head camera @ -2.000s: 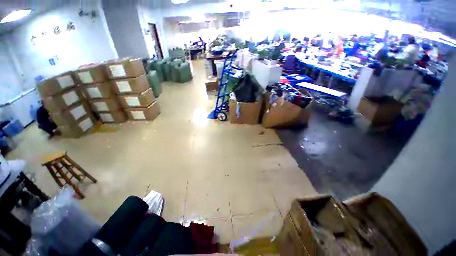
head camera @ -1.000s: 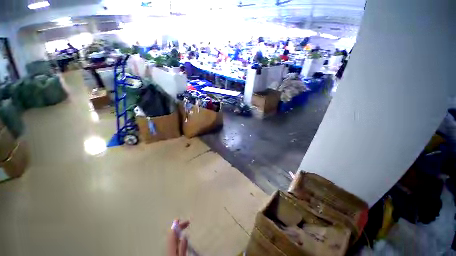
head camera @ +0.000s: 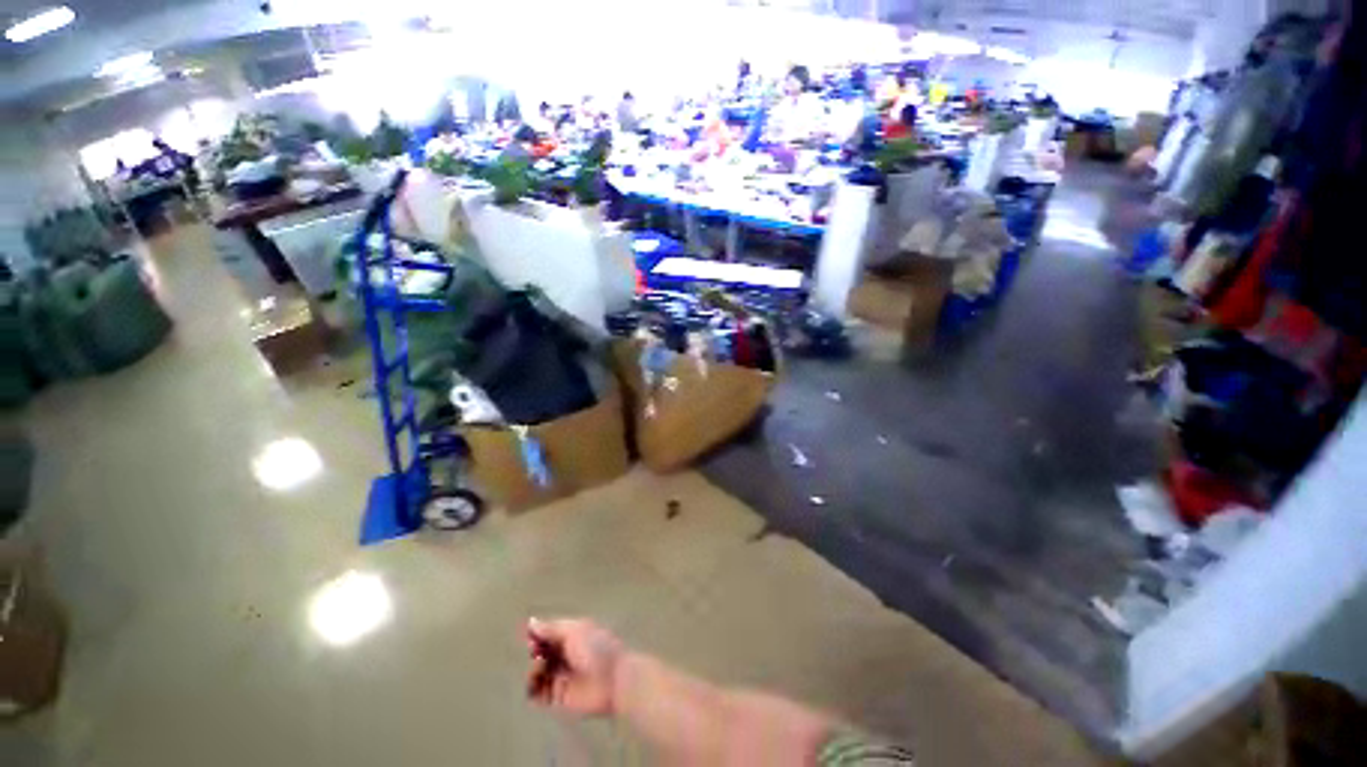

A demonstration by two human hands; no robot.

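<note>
My right hand [head camera: 573,668] is in the lower middle, held out above the tiled floor. The bare forearm reaches in from the bottom right, with a bit of striped sleeve at the bottom edge. The fingers are curled, and a tiny pale thing [head camera: 534,623] shows at the fingertips; it is too small and blurred to name. My left hand is not in view.
A blue hand truck [head camera: 393,360] stands left of two filled cartons [head camera: 558,457] [head camera: 702,405]. Dark floor with scraps [head camera: 930,495] runs right. Clothes and cloth [head camera: 1252,285] line the right side. Green sacks [head camera: 98,318] stand left; a white pillar edge [head camera: 1252,614] is at lower right.
The view has turned right and moved forward; the hand truck and cartons look nearer. The stacked boxes and nearby rolls have left view. My right hand has come in and reaches further up.
</note>
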